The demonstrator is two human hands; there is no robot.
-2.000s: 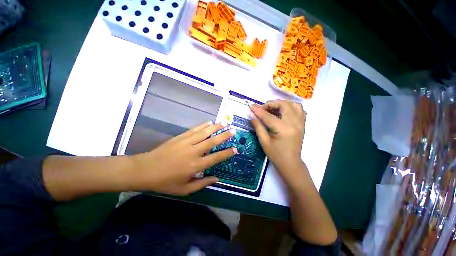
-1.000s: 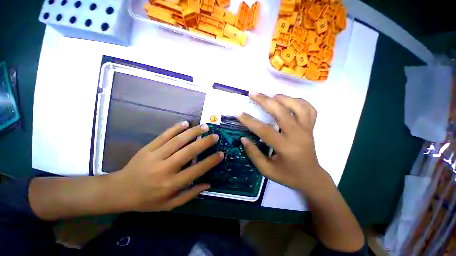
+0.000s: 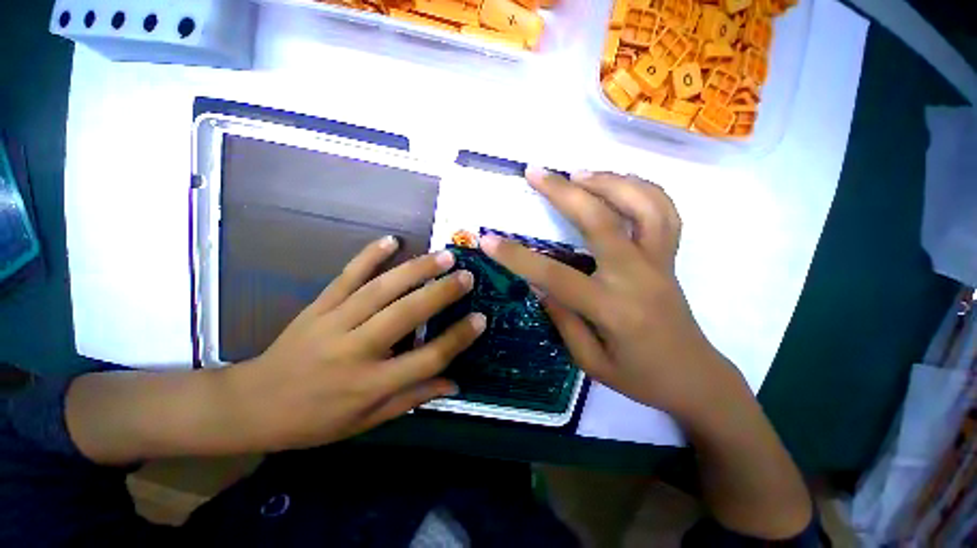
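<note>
The white front housing (image 3: 207,246) lies in a dark flat frame on white paper, its dark panel (image 3: 311,203) at left. A green circuit board (image 3: 514,359) sits in its right section. My left hand (image 3: 364,348) lies with fingers spread over the panel's lower right and the board's left edge. My right hand (image 3: 621,289) is over the board's upper right, index fingertip at the board's top edge beside a small orange spot (image 3: 464,239), another finger near the housing's top edge. Neither hand visibly holds anything. The thumb tip is partly hidden.
Two clear trays of orange keycaps (image 3: 691,64) stand behind the housing, the left one cut by the top edge. A pale block with black dots (image 3: 161,32) is at upper left. Part of another green board (image 3: 16,219) shows at far left. Bagged parts (image 3: 943,428) are at the right edge.
The view has moved closer. My right index finger has moved left along the board's top edge towards the orange spot. My left hand still rests at the board's left side.
</note>
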